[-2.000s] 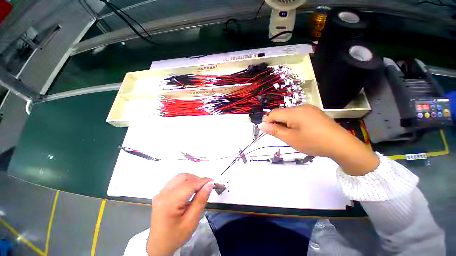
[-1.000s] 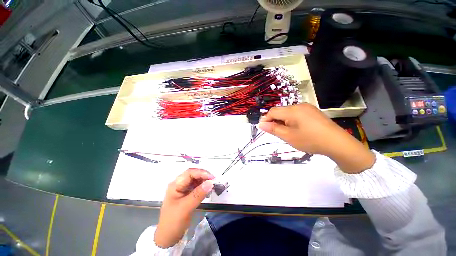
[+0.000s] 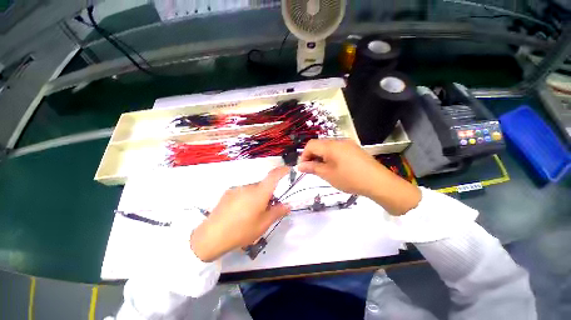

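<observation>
Thin dark leads of the wire harness run across the white harness board, from a small dark fixture clip near the front edge up to my right fingers. My right hand pinches the leads beside the black-headed post at the tray's edge. My left hand lies over the leads below and left of it, thumb and fingers around them; its exact grip is partly hidden. More harness leads with dark clips lie across the board behind my hands.
The cream parts tray with red and black leads stands behind the board. Black tape rolls, the tape dispenser and a blue bin stand right. A fan stands behind.
My left hand has moved up and right from the front clip, close to my right hand. My right hand still pinches the leads near the post. The view has shifted, showing the blue bin.
</observation>
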